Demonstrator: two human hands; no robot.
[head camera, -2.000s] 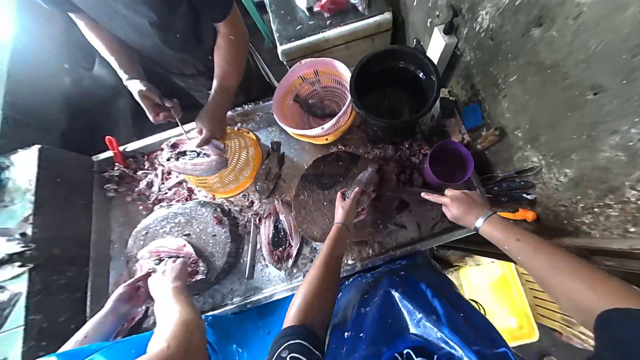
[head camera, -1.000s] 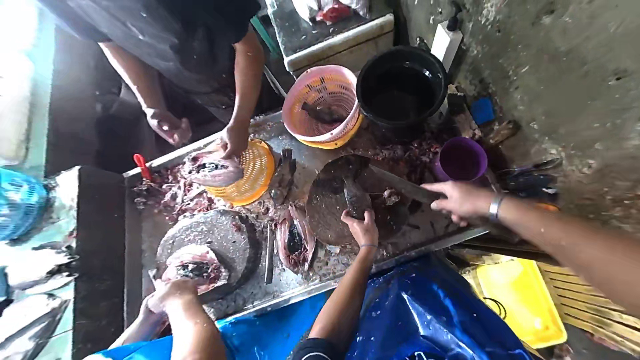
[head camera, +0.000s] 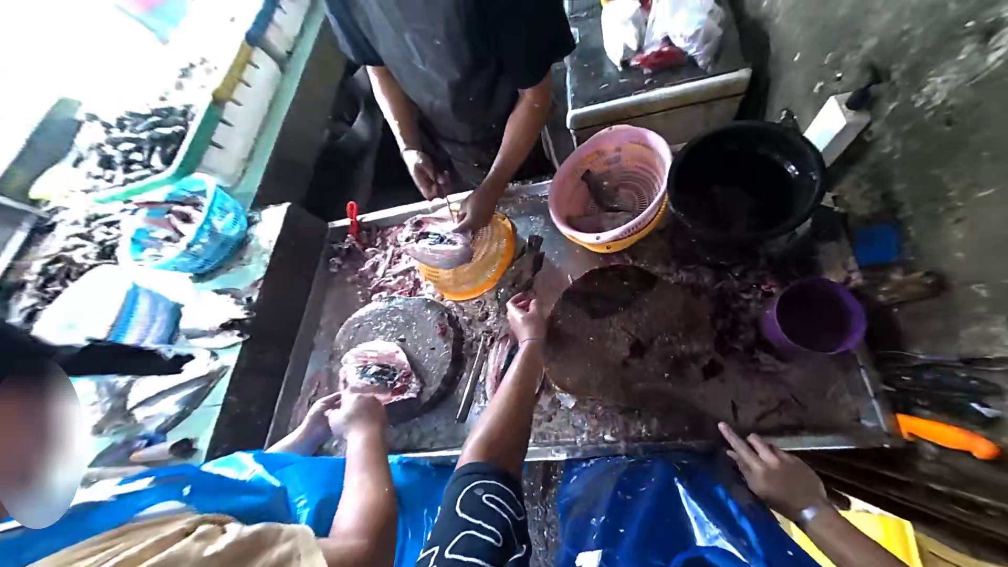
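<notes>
My left hand (head camera: 526, 316) has its fingers curled at the lower end of a dark whole fish (head camera: 526, 266), beside the yellow basket; whether they grip it is unclear. Below my left forearm, partly hidden, lies a cut-open fish (head camera: 498, 364). The round dark chopping block (head camera: 622, 335) is to the right of that hand, with no fish on it. At the table's front edge, above the blue apron, my right hand (head camera: 776, 472) has its index and middle fingers stretched out; a dark streak lies left of its fingertips, and I cannot tell if it is a knife.
A co-worker's hands (head camera: 356, 415) hold an opened fish (head camera: 380, 372) on another block (head camera: 437, 331). Another person works over the yellow basket (head camera: 504, 276). Behind are a pink basket (head camera: 567, 197) and black basin (head camera: 685, 220); right, a purple container (head camera: 846, 335) and an orange-handled knife (head camera: 945, 435).
My left hand has left the fish it held on the block and moved left to the dark fish. My right hand, which held a knife over the block, has come back to the front edge. The block's fish is gone.
</notes>
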